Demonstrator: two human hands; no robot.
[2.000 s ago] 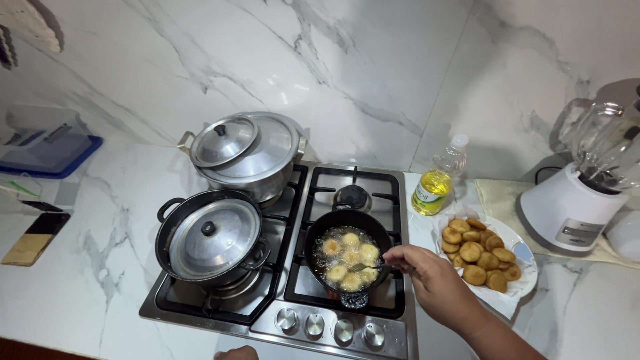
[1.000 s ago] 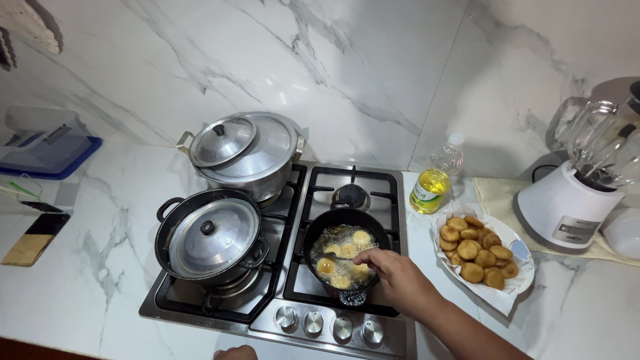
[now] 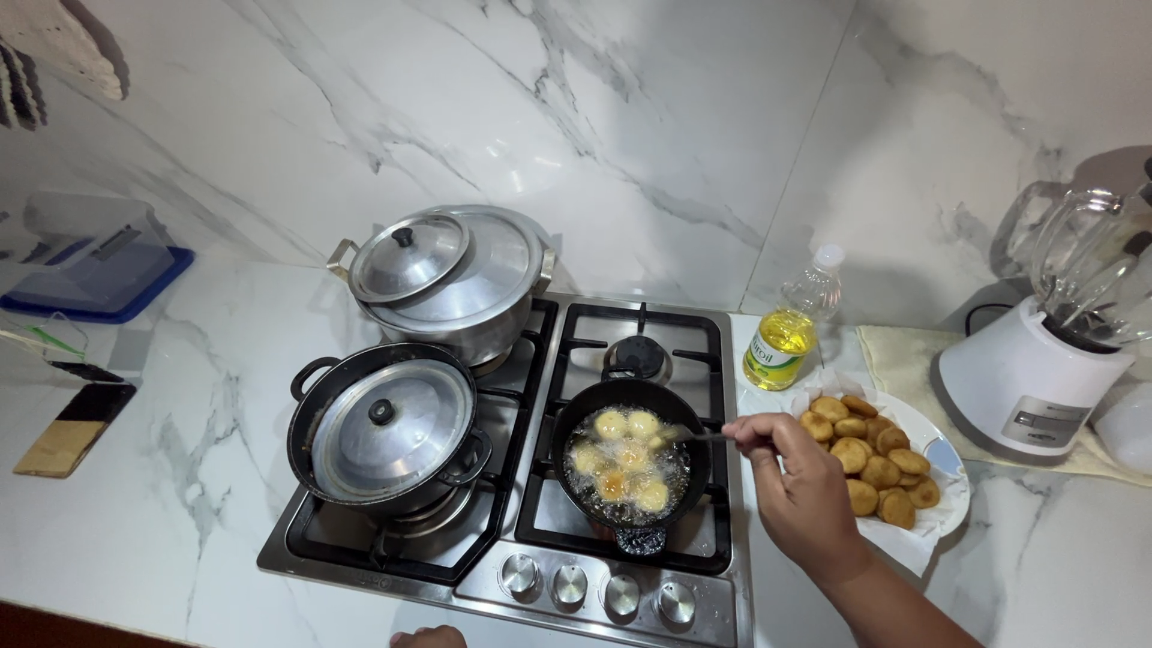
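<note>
My right hand (image 3: 796, 490) pinches the handle of a metal fork or spoon (image 3: 702, 436), whose far end reaches into a small black pan (image 3: 697, 490). Several pale yellow dough pieces (image 3: 651, 493) bubble there in oil, one of them more golden. Only part of my left hand (image 3: 429, 637) shows, at the bottom edge by the counter front; whether it holds anything is hidden. Right of the pan, a paper-lined plate (image 3: 956, 490) bears several golden-brown fried pieces (image 3: 880, 472).
On the left burners stand a lidded black pot (image 3: 387, 432) and a large aluminium pot (image 3: 486, 279) with a smaller lid on top. An oil bottle (image 3: 778, 346) and a blender (image 3: 1035, 378) are at the right. Stove knobs (image 3: 569, 585) line the front. A blue-lidded plastic container (image 3: 108, 270) sits at far left.
My right hand has shifted right, from over the pan's rim to beside the pan, still with the utensil. The dough pieces have moved about in the oil.
</note>
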